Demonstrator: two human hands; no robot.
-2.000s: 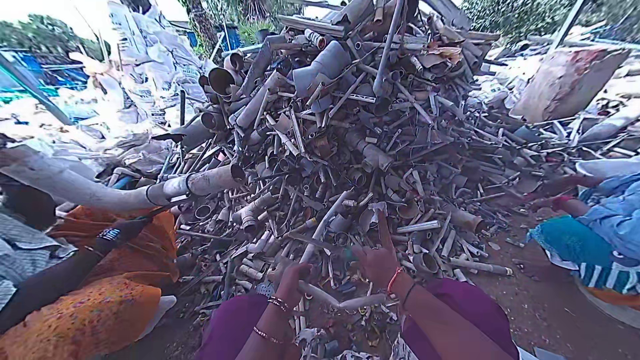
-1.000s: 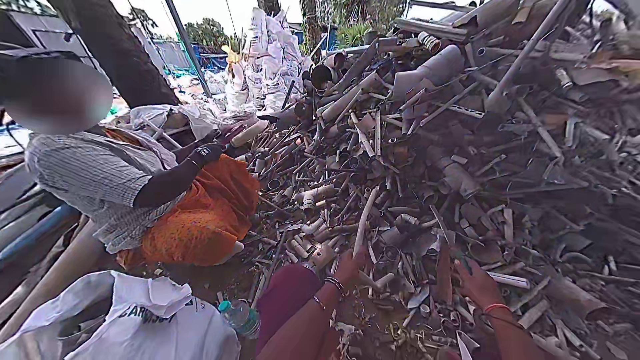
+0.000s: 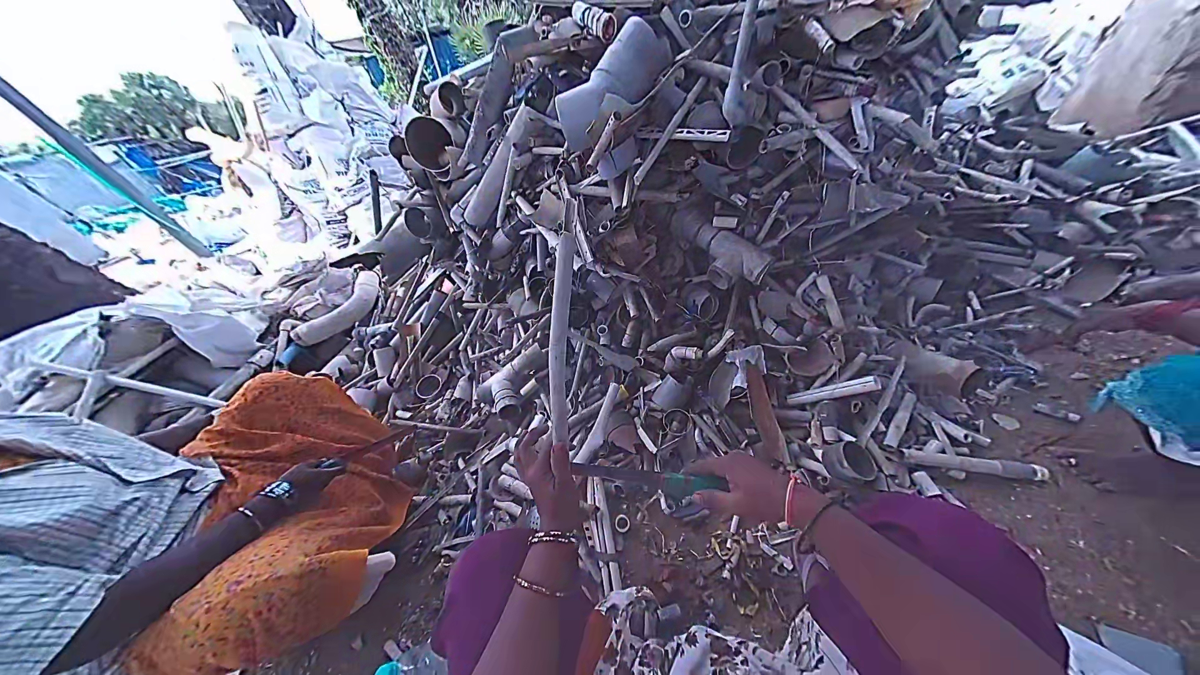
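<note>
My left hand is closed around the lower end of a long pale plastic pipe, which stands nearly upright before the heap. My right hand grips the green handle of a knife. Its dark blade points left and reaches my left hand near the pipe's lower end; whether it touches the pipe I cannot tell. Just above my right hand, a hammer or hatchet with a wooden handle leans among the scrap. The big heap of grey plastic pipes and fittings lies in front of both hands.
At the left a co-worker sits in orange cloth, one hand near a dark tool. White sacks stand behind. Part of another person's arm and a teal cloth show at the right. Small scraps lie on the soil between my knees.
The view has swung left and back. The curved pipe held between my hands two seconds ago is no longer there; a long pipe now stands in my left hand, with the knife blade across beside it.
</note>
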